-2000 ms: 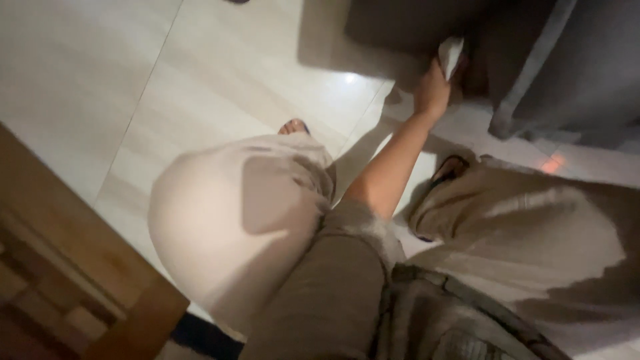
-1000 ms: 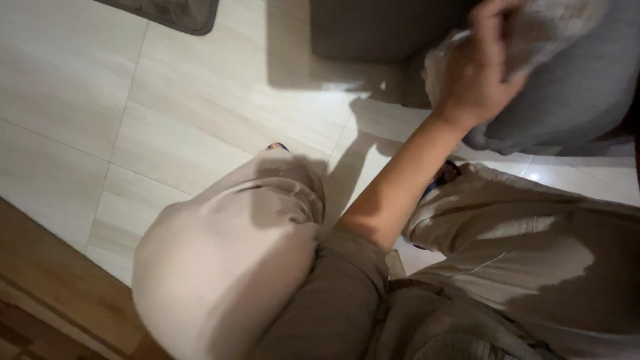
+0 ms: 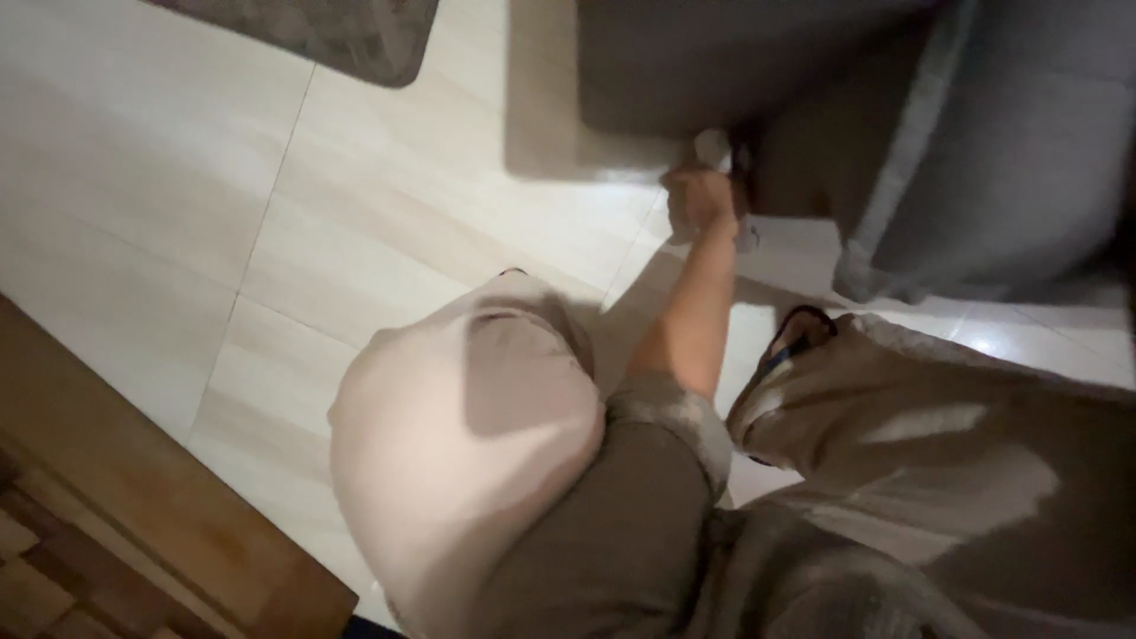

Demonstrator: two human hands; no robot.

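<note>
My left hand (image 3: 706, 200) reaches down low over the tiled floor, beside the bottom corner of the grey upholstered furniture. Its fingers are closed around a pale crumpled item (image 3: 713, 149), which sticks out above the knuckles; blur hides whether it is plastic or cloth. Some translucent material also shows by the wrist, on the side toward the furniture. The forearm passes between my bent knee in light trousers (image 3: 461, 399) and my sandalled foot (image 3: 803, 330). My right hand is out of the picture.
Grey upholstered furniture (image 3: 1003, 177) takes up the upper right, with a hanging fabric edge. A dark mat (image 3: 373, 44) lies on the pale floor tiles (image 3: 355, 195) at the top left. A wooden furniture edge (image 3: 195, 524) juts in at the lower left.
My left hand was up against the grey furniture with translucent crumpled material a second ago; it is now lower, near the floor at the furniture's base.
</note>
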